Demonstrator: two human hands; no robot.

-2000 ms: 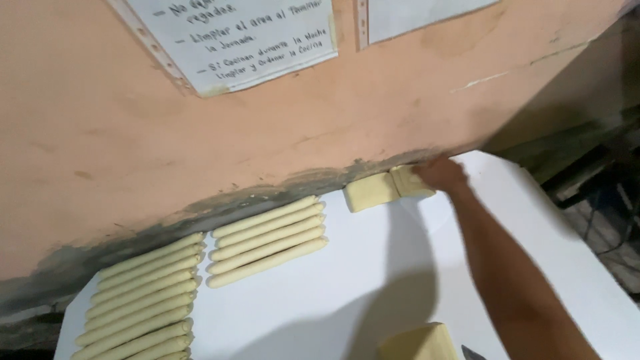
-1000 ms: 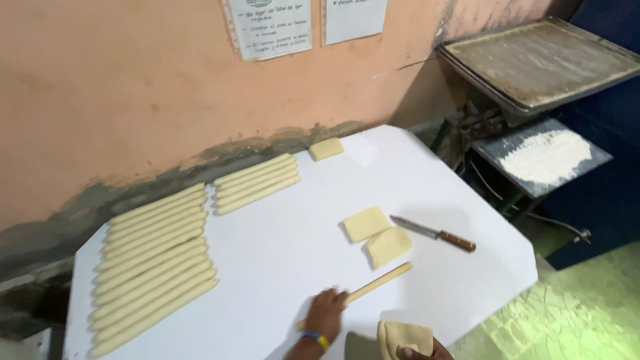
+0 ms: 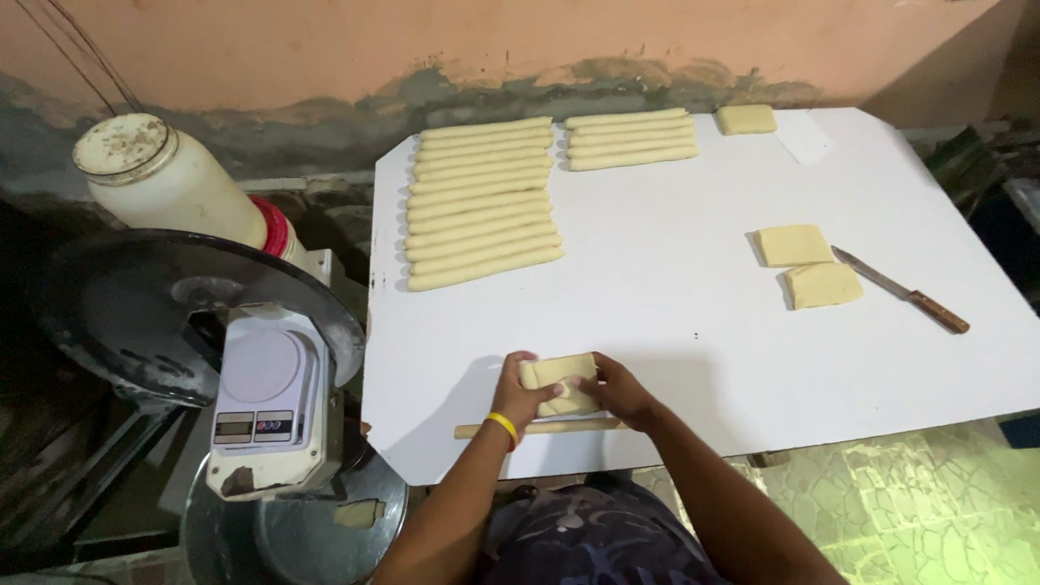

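Observation:
My left hand (image 3: 520, 390) and my right hand (image 3: 624, 392) hold a folded slab of dough (image 3: 556, 374) from both sides, low over the white table's near edge, thumbs on its face. A wooden rolling pin (image 3: 561, 426) lies just nearer to me, partly under my wrists. Two dough slabs, one (image 3: 793, 245) behind the other (image 3: 824, 285), lie at the right beside a wooden-handled knife (image 3: 902, 291). Another dough piece (image 3: 747, 119) sits at the back edge. Several rolled dough sticks stand in rows, a larger group (image 3: 483, 203) at left and a smaller one (image 3: 631, 140) beside it.
A digital kitchen scale (image 3: 264, 382) stands left of the white table (image 3: 650, 309), before a large dark round pan (image 3: 122, 317). A lidded plastic container (image 3: 179, 187) is behind. Below is a metal basin (image 3: 292, 536) with a dough piece (image 3: 358, 513) in it.
My left hand has let go of the rolling pin and now holds the dough slab with my right hand. The slab has moved left, to above the pin. The view has swung left.

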